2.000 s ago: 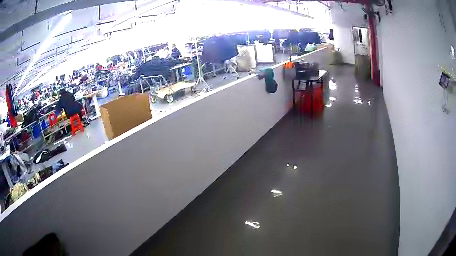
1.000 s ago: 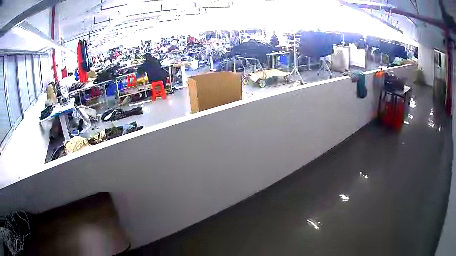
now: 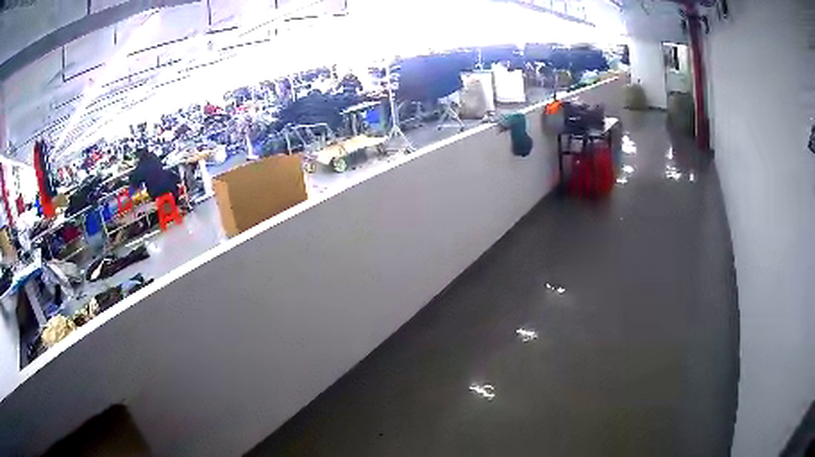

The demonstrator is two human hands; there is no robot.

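Neither of my hands is in view. Nearest in front of me is a low white wall running from the lower left to the far right. At the bottom left edge a dark brown table top is partly visible, cut off by the picture's rim. A dark green cloth hangs over the wall top farther along.
A glossy grey corridor floor runs along the wall. A small dark table with red stools stands against it. A cardboard box, a cart and a dark-clothed person are beyond the wall. A red pipe stands far right.
Since one second ago my view has turned right. The wall, box and stools have shifted left in the picture, and less of the brown table shows. The tangled strands have left the picture.
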